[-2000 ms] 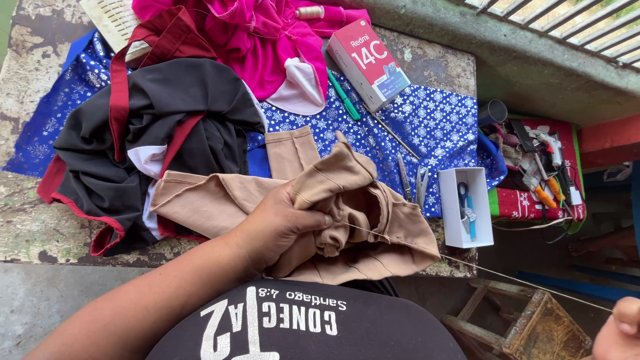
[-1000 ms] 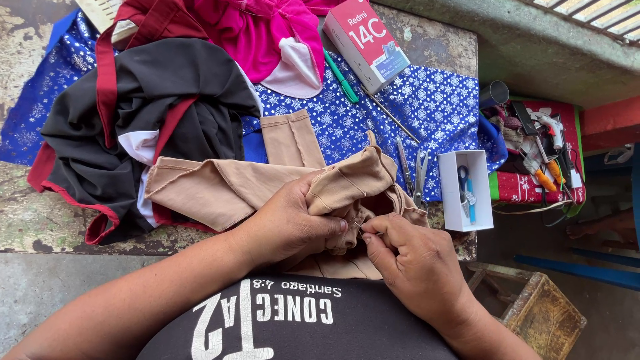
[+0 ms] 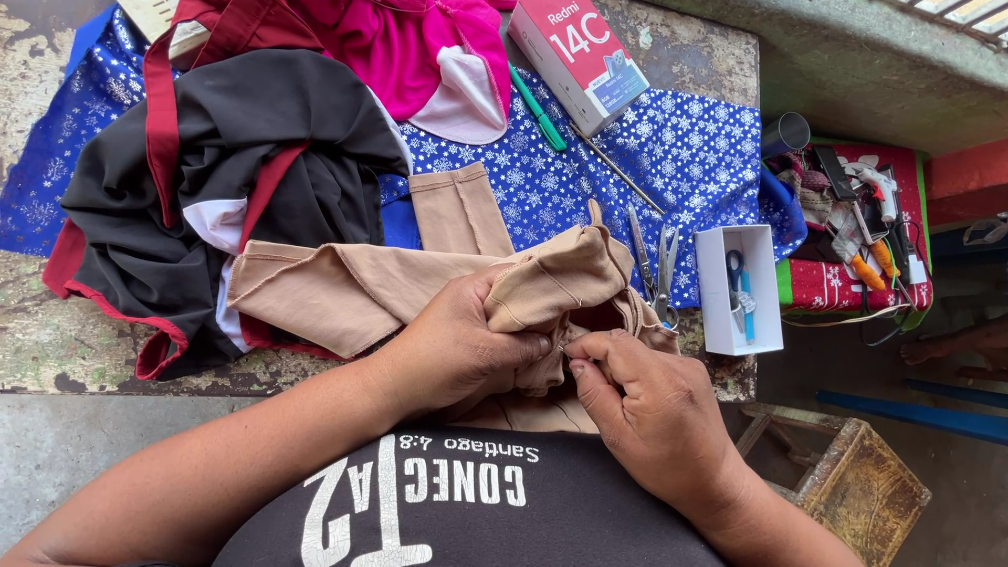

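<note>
Bunched tan fabric (image 3: 551, 283), a garment with stitched seams, lies partly on the table's front edge and partly over my lap. My left hand (image 3: 465, 346) grips its gathered folds, thumb on top. Close beside that thumb, my right hand (image 3: 638, 394) pinches a small, thin, shiny thing, seemingly a sewing needle (image 3: 561, 346), against the cloth. The thread is hard to make out now. Just beyond the fabric lie metal scissors (image 3: 664, 272) and another slim metal tool (image 3: 641, 250). A white open box (image 3: 778, 315) to their right holds blue-handled small tools.
Black cloth with red trim (image 3: 291, 118) is heaped at left, magenta cloth (image 3: 378, 47) behind. Blue snowflake fabric (image 3: 693, 150) covers part of the worn table, bearing a phone box (image 3: 583, 55), a green pen (image 3: 539, 110) and a thin rod (image 3: 618, 169). A wooden stool (image 3: 866, 488) stands lower right.
Two seconds ago my right hand was far out at the right with a thread stretched from the tan fabric. It came back to the cloth beside my left thumb and stays there.
</note>
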